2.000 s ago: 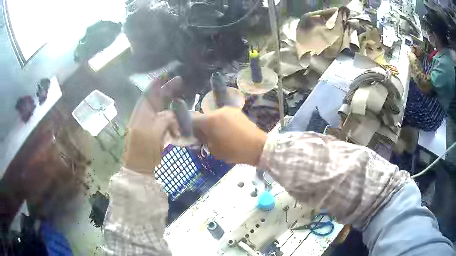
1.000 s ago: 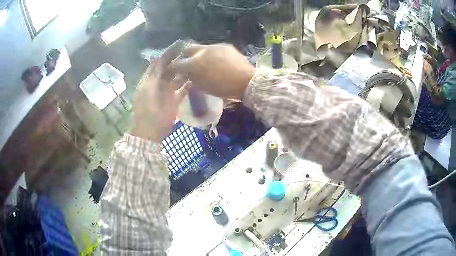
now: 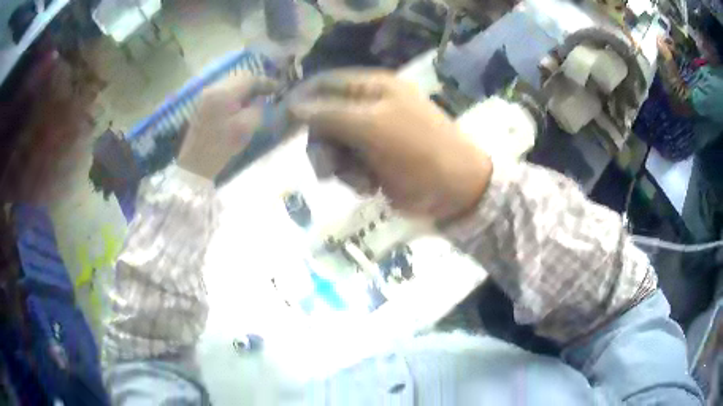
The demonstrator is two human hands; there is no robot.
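Observation:
My left hand (image 3: 226, 119) is raised over the far table edge, fingers bent toward my right hand; whether it holds thread is too blurred to tell. My right hand (image 3: 388, 143) is just right of it, fingertips close to the left ones. A dark purple-grey shape, apparently a thread cone (image 3: 334, 165), is held under its curled fingers, partly hidden. Below, a small dark thread cone (image 3: 297, 208) stands on the white table. The cream machine head (image 3: 365, 226) is partly hidden by my right hand and glare.
Pale stand discs (image 3: 313, 36) are at the top, one under a blurred dark cone. A blue basket (image 3: 151, 127) is left beyond the table. Cut beige cloth (image 3: 583, 87) is piled upper right, with a person's sleeve (image 3: 705, 95) at the right edge. A white cord (image 3: 674, 244) runs on the right.
The view has tipped down toward the table and my lap. Both hands have come away from the thread stand and are nearer me; the dark shape now shows under my right hand.

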